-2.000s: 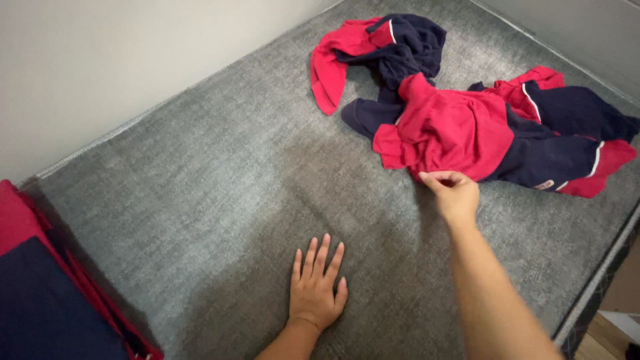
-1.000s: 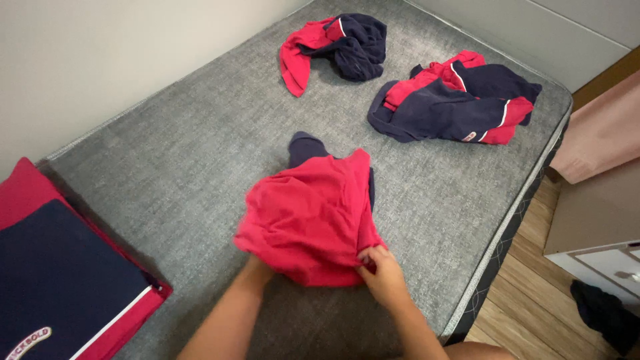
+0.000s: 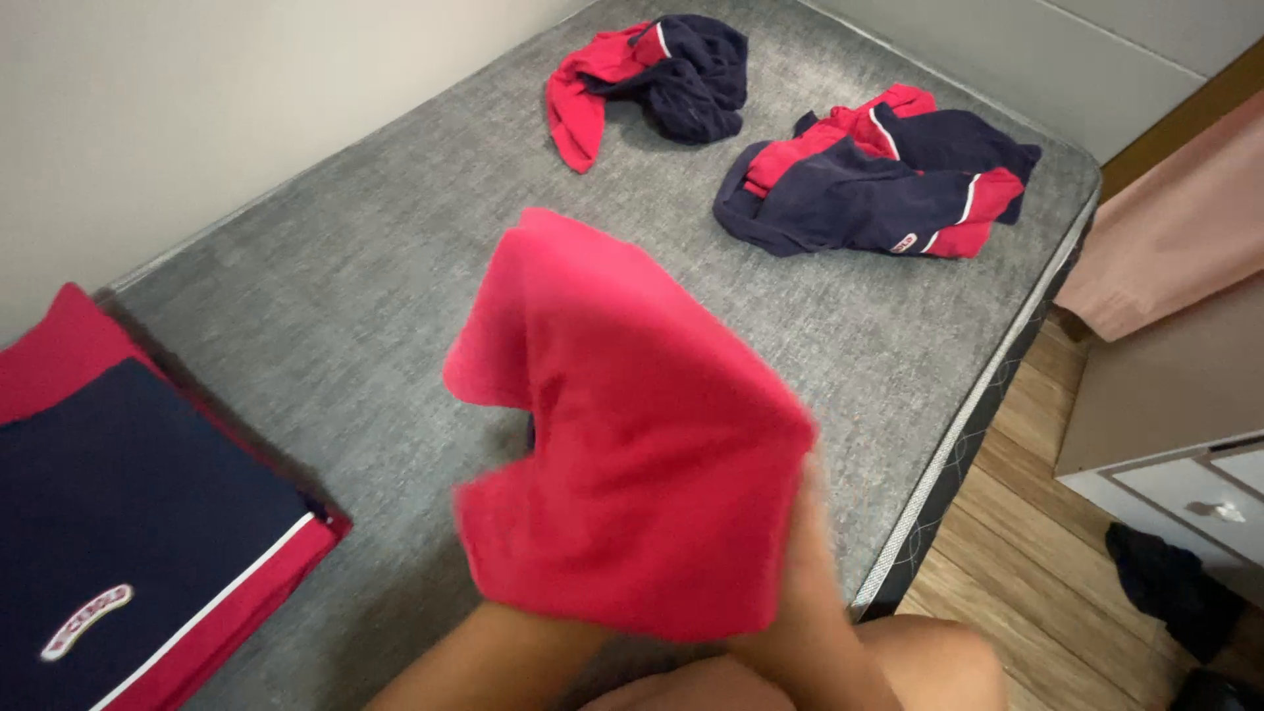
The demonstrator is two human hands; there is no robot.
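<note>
A red garment [image 3: 632, 425] is lifted above the grey mattress, blurred by motion. Both my forearms reach up into it from below, and the cloth covers my left hand and my right hand, so neither hand's fingers show. A bit of navy cloth peeks out at the garment's left side. Beyond it on the mattress lie a crumpled red and navy garment [image 3: 691, 84] and, to its right, several-toned crumpled clothing [image 3: 829, 193] in navy and red with white trim. At the left sits folded navy and red clothing [image 3: 128, 474] with a stitched patch.
The grey mattress [image 3: 395, 247] meets a pale wall [image 3: 247, 109] at the left and a panel at the back. Right of its edge are a wooden floor [image 3: 997, 513], a drawer unit [image 3: 1165, 395] with pink cloth [image 3: 1175, 227] above, and dark cloth [image 3: 1165, 583] on the floor.
My right hand pinched the red garment among the far clothes; it then came near me, with both hands at it. Now it is raised, and the cloth covers both hands.
</note>
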